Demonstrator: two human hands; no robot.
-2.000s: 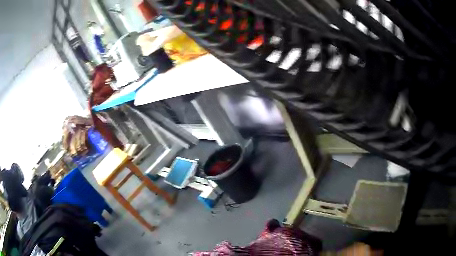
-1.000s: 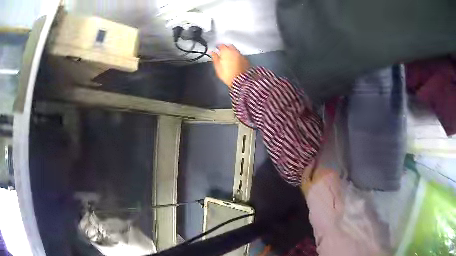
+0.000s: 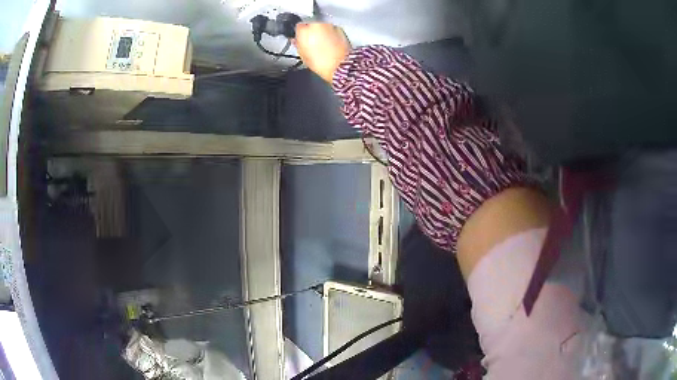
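My right hand [image 3: 321,50], with a striped dark red and white cuff, reaches up to the top of the view. Its fingers close on the right one of two black plugs [image 3: 288,24]. The other black plug [image 3: 260,27] sits just left of it. Both are at a pale socket block partly cut off by the top edge. A thin black cord [image 3: 276,52] loops below the plugs towards my hand. My left hand is not in view.
A cream control box [image 3: 119,56] with a small display is at upper left. Pale metal table legs [image 3: 261,260] and a slotted bar [image 3: 381,215] cross the middle. A pedal [image 3: 360,319] and a black cable [image 3: 345,326] are at the bottom.
The view has moved from the wider workshop to under the table. Since one second ago my right hand has moved up and left, from beside the cord onto the plug.
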